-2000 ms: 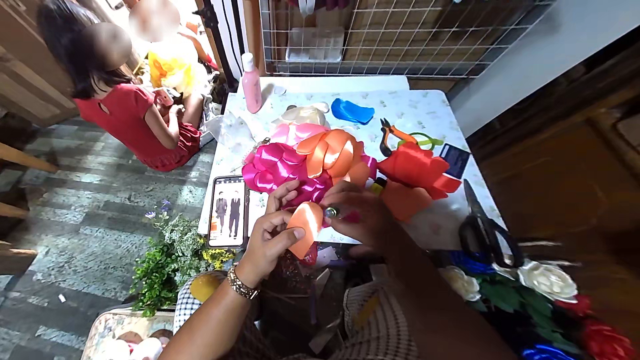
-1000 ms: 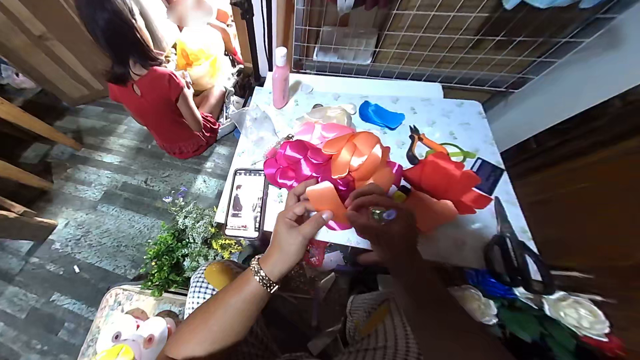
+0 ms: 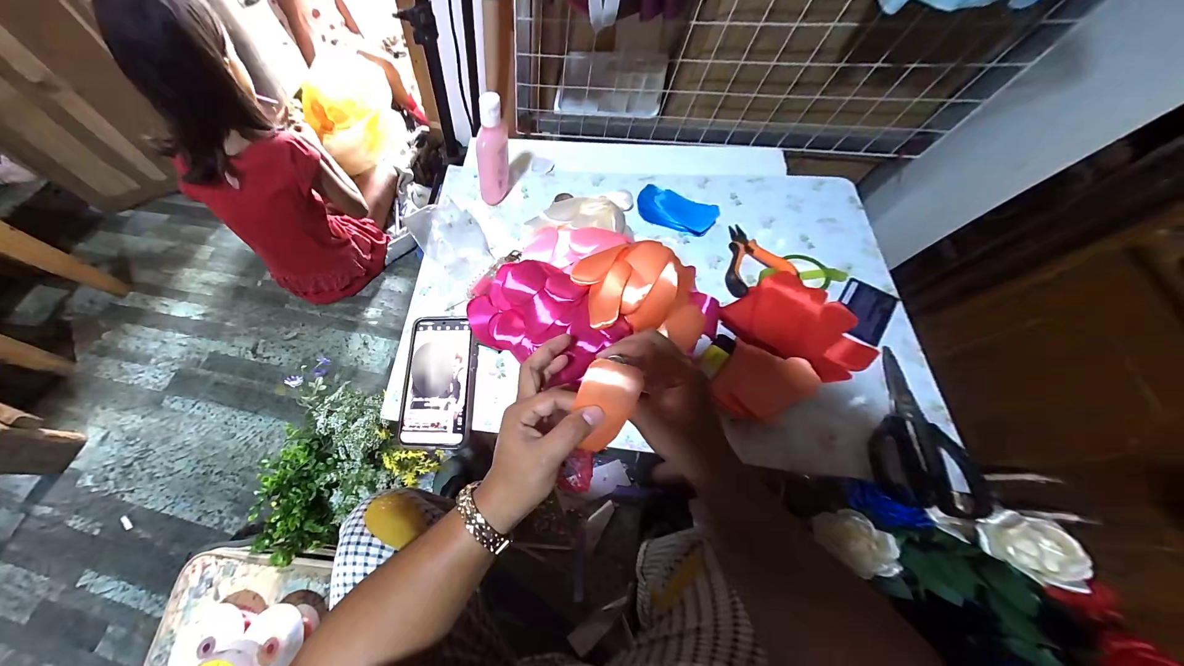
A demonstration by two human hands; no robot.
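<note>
An orange satin ribbon petal (image 3: 608, 407) is held over the near edge of the table. My left hand (image 3: 536, 444) pinches its left side between thumb and fingers. At the petal's upper right, the fingers of my right hand (image 3: 666, 388) close on its edge; a small shiny metal thing shows there, too small to name. Just beyond my hands lie magenta ribbon petals (image 3: 532, 310), an orange ribbon flower (image 3: 638, 287) and pale pink petals (image 3: 573, 242). Red ribbon petals (image 3: 795, 319) and orange-red pieces (image 3: 763, 381) lie right of my right hand.
A smartphone (image 3: 437, 384), pink bottle (image 3: 493, 153), blue petals (image 3: 678, 210), orange-handled pliers (image 3: 754, 254) and dark card (image 3: 868, 310) are on the table (image 3: 805, 199). Black-handled scissors (image 3: 911, 444) lie at its right edge, above artificial roses (image 3: 1034, 548). A person in red (image 3: 277, 208) sits on the floor at left.
My left hand keeps its hold on the orange petal, which is now more upright than one second ago. The view has shifted between frames.
</note>
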